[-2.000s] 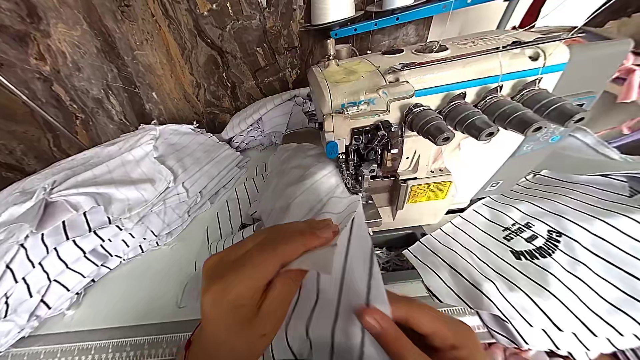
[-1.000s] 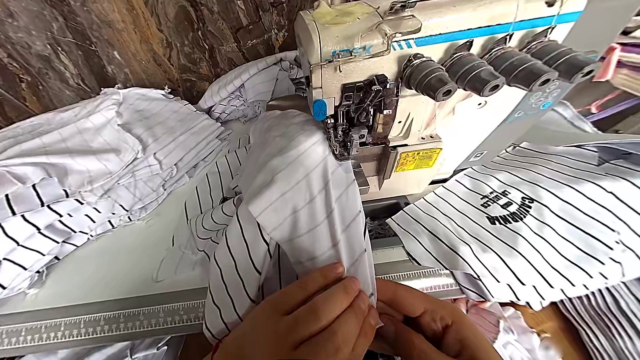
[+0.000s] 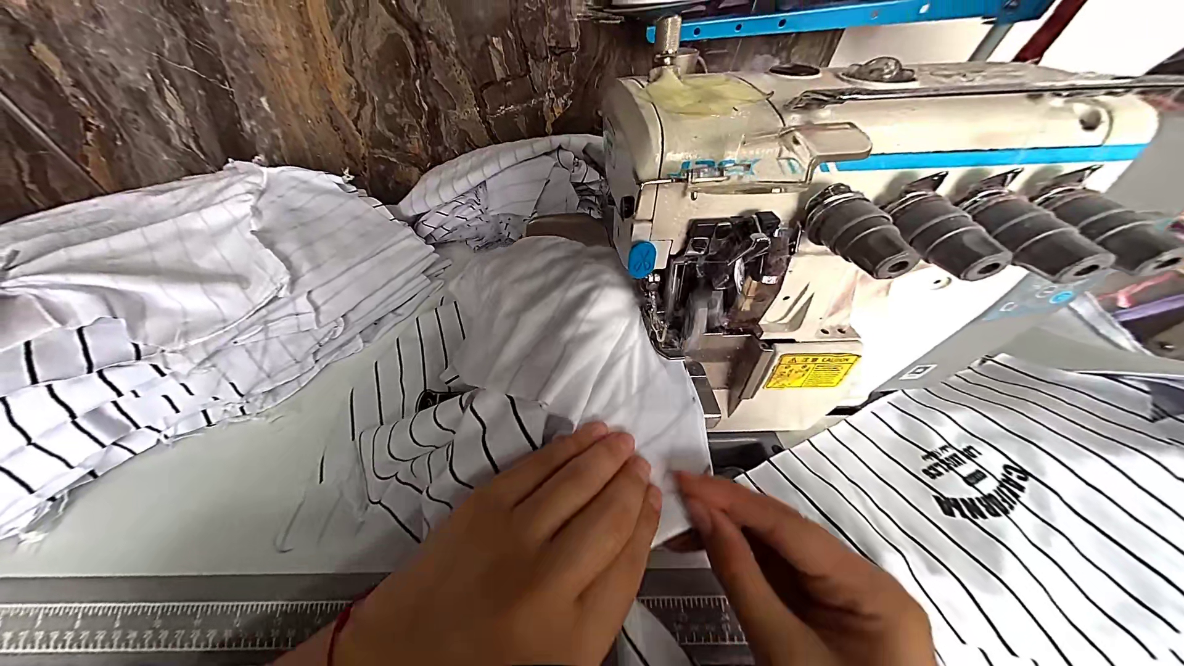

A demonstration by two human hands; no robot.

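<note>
A white overlock sewing machine [image 3: 740,277] with a blue stripe has the edge of a white striped fabric piece [image 3: 573,324] beside its needle and presser foot area. My left hand [image 3: 546,546] lies on the near part of this fabric, fingers together, palm side hidden. Thumb and forefinger of my right hand [image 3: 786,564] pinch the fabric's right edge, just in front of the machine. Folded black-striped cloth [image 3: 453,444] bunches to the left of my left fingertips.
A pile of striped fabric pieces [image 3: 231,277] lies at the left. At the right is a striped panel [image 3: 888,481] with a dark print. Black tension dials [image 3: 860,231] project from the machine. A measuring tape strip [image 3: 166,624] runs along the table's front edge.
Against two seconds ago, the fabric lies flatter, with its edge along the machine. My left hand has gone from gripping a raised fold to resting on the cloth.
</note>
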